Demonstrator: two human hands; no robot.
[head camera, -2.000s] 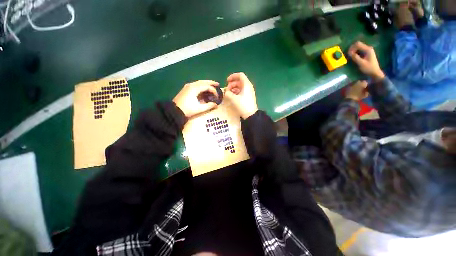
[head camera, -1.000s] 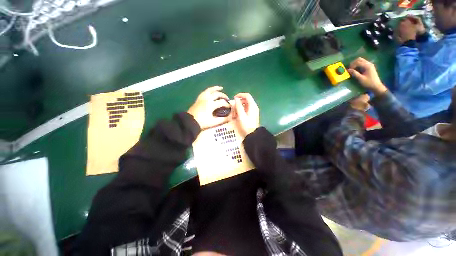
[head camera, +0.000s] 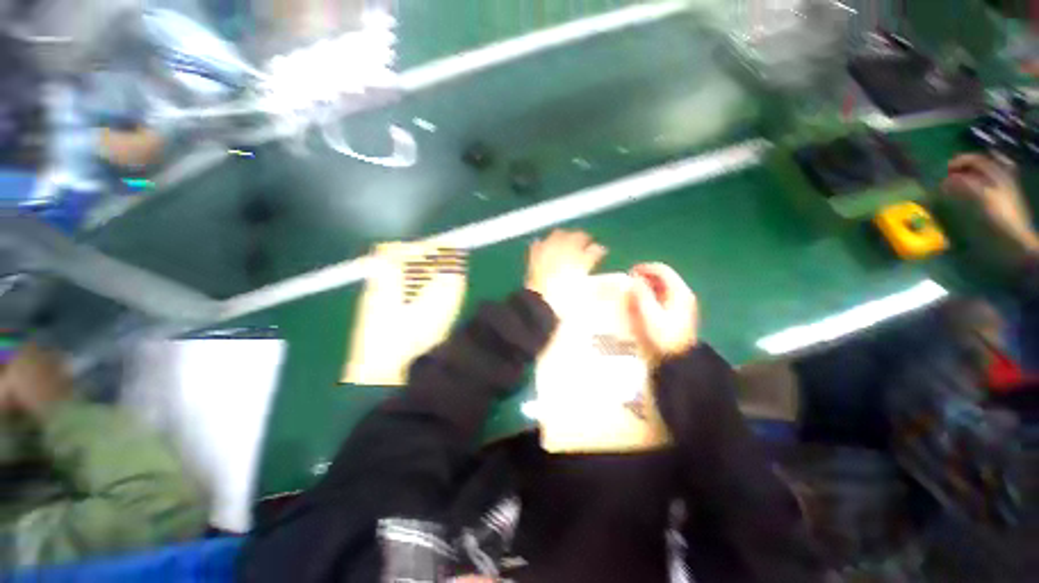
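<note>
The picture is blurred. My left hand (head camera: 564, 264) is at the top left edge of a tan backing sheet (head camera: 598, 421) with small dark pads in its middle. My right hand (head camera: 664, 310) is at the sheet's upper right edge, fingers bent. No round black part shows in either hand, and blur and glare hide what the fingers hold. A second tan backing sheet (head camera: 382, 336) with dark pads near its top lies to the left on the green bench.
A white sheet (head camera: 234, 399) lies far left beside another person's green sleeve (head camera: 108, 456). A pale rail (head camera: 615, 188) crosses behind my hands, with small dark pieces (head camera: 476, 154) beyond. A yellow button box (head camera: 909, 230) and another person's hand (head camera: 989, 194) are at right.
The view has swung left, so the scene sits further right. My hands have moved apart, and the round black part seen between them before no longer shows.
</note>
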